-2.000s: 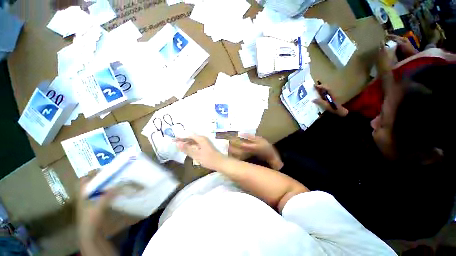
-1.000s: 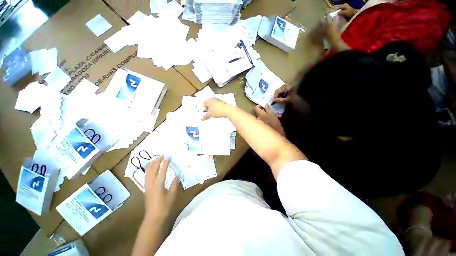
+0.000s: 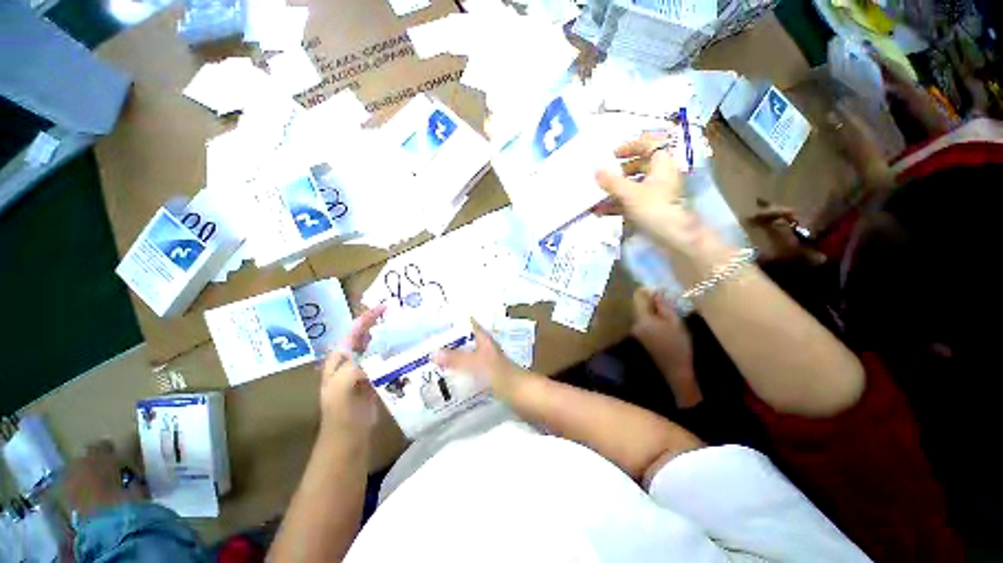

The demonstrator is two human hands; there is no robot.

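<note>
A white printed card stack (image 3: 434, 387) with a dark blue band and a small picture is held low in front of my white shirt. My left hand (image 3: 350, 379) grips its left end. My right hand (image 3: 478, 361) grips its upper right edge, thumb on the face. Just beyond it lies a white sheet with dark outlined loops (image 3: 412, 288), partly covered by the stack. My fingertips under the stack are hidden.
White packs with blue squares stand at left (image 3: 171, 258) and lower left (image 3: 258, 330). Loose white slips (image 3: 517, 55) cover brown cardboard (image 3: 385, 66). Another person's braceleted hand (image 3: 654, 192) holds a blue-square pack. A denim-sleeved hand (image 3: 94, 478) is near a stack (image 3: 182, 451).
My right hand has come back from the far slips, and both hands now hold the card stack. The braceleted arm has reached in from the right with a pack. The view has shifted.
</note>
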